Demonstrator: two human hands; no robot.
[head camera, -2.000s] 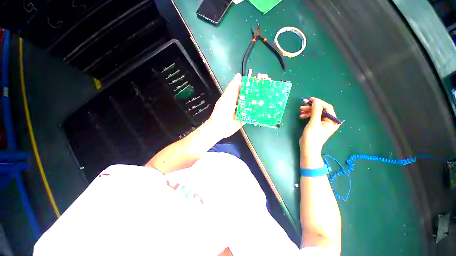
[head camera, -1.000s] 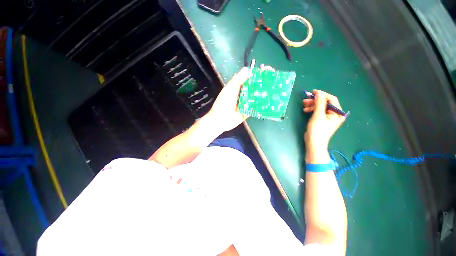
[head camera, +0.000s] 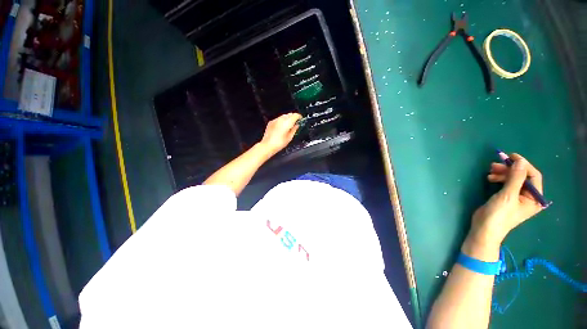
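My left hand reaches over the black tray. Its fingertips are together at the end of one of the pale strokes in a row, with a little green beside them. Whether they grip a board there cannot be told. A green board shows further up the same row. My right hand, with a blue wrist band, holds a dark pen above the green mat.
Open side cutters with black handles lie on the mat beside a tape roll. A coiled blue cord runs right from the wrist band. The bench edge separates mat and tray. Blue shelving stands at the left.
My left hand has moved left from over the bench to the tray, and the square green board no longer shows face-on in it. My right hand still holds the pen. The view has swung left.
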